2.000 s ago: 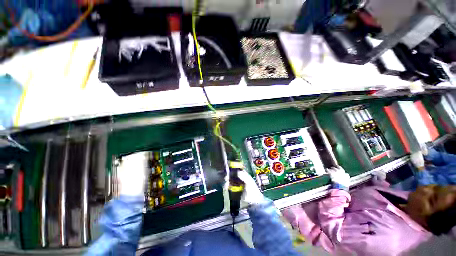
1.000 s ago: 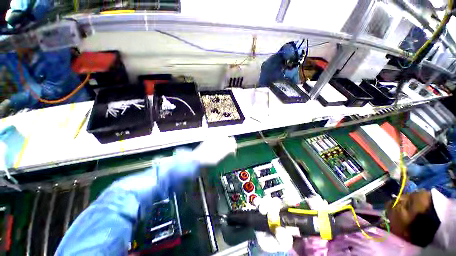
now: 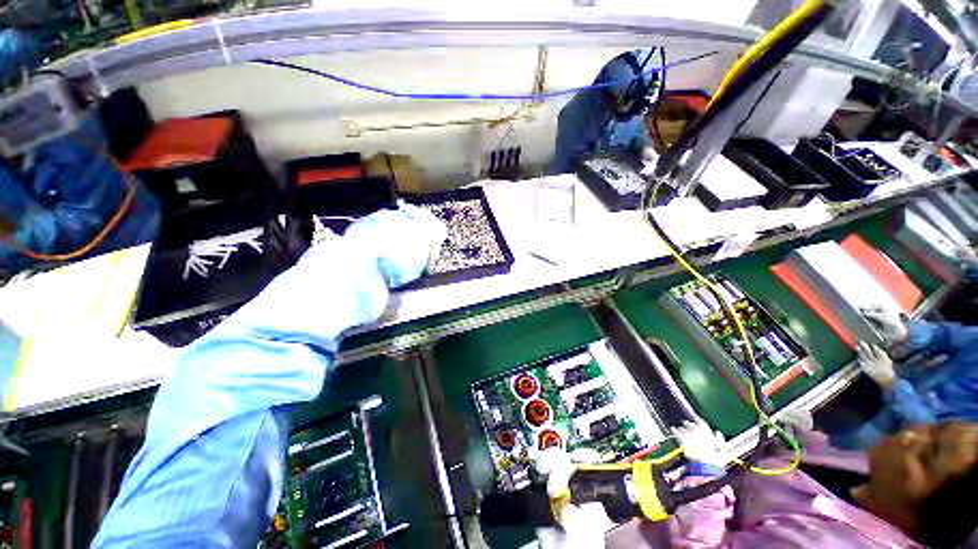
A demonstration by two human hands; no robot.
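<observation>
My left hand (image 3: 416,245), in a white glove, reaches over the left part of the black tray of small pale-metallic pieces (image 3: 472,231) on the shelf. Its fingertips are too unclear to tell whether they hold anything. My right hand (image 3: 568,504), white-gloved, grips the black and yellow electric screwdriver (image 3: 611,489), which lies roughly level at the near edge of a green circuit board with red-ringed coils (image 3: 536,412). Another circuit board (image 3: 332,477) lies to the left, partly hidden by my left sleeve.
Black bins (image 3: 204,268) stand on the white shelf (image 3: 97,311). A person in pink (image 3: 794,493) is at the right, a gloved hand by the line edge. Another board (image 3: 740,327) lies further right. A yellow-green cable (image 3: 686,257) hangs at right. A person in blue (image 3: 601,118) is behind the shelf.
My left hand has moved up from the left board, across the line, to the tray of small pieces. The screwdriver has gone from upright between the boards to level beside the red-ringed board.
</observation>
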